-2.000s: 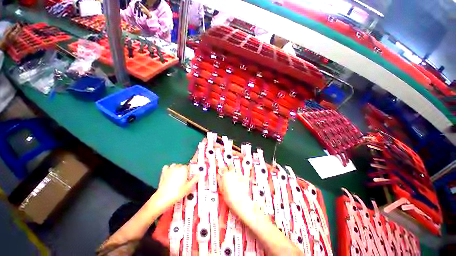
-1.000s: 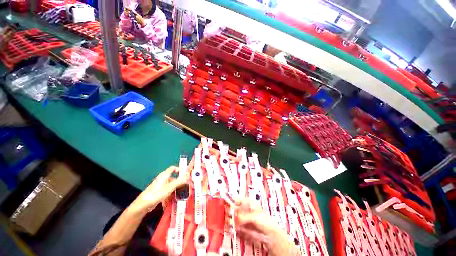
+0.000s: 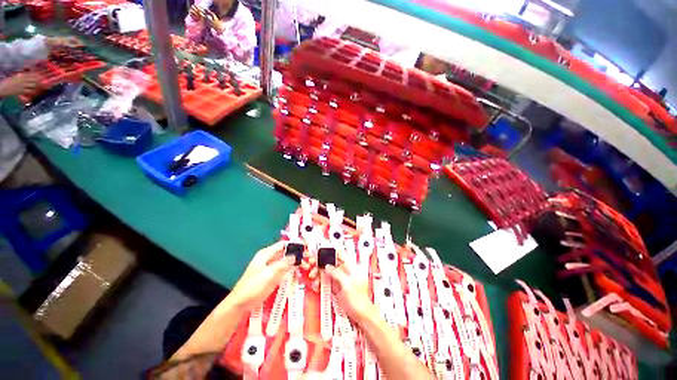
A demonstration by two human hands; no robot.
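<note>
My left hand (image 3: pixel 261 273) holds a smartwatch (image 3: pixel 295 253) with its dark square screen facing me. My right hand (image 3: pixel 346 280) holds another smartwatch (image 3: pixel 326 257), also screen up, close beside the first. Their pale straps hang down over the red watch tray (image 3: pixel 236 349). The tray lies in front of me and bears rows of pale-strapped watches lying face down, with round black sensor windows showing. Red tray surface shows below my hands. The fingertips are partly hidden behind the watches.
Stacked red trays (image 3: pixel 356 141) stand behind. A blue parts bin (image 3: pixel 184 160) is at left. A white paper sheet (image 3: pixel 503 249) lies right of the stack. Another tray of pale-strapped watches (image 3: pixel 571 345) and dark-strapped ones (image 3: pixel 616 260) are at right. People in pale or pink clothing are beyond.
Both hands have come together over the tray, each now with a watch, screen showing. The left hand's watch has moved right and up. Another person's hands have appeared at far left.
</note>
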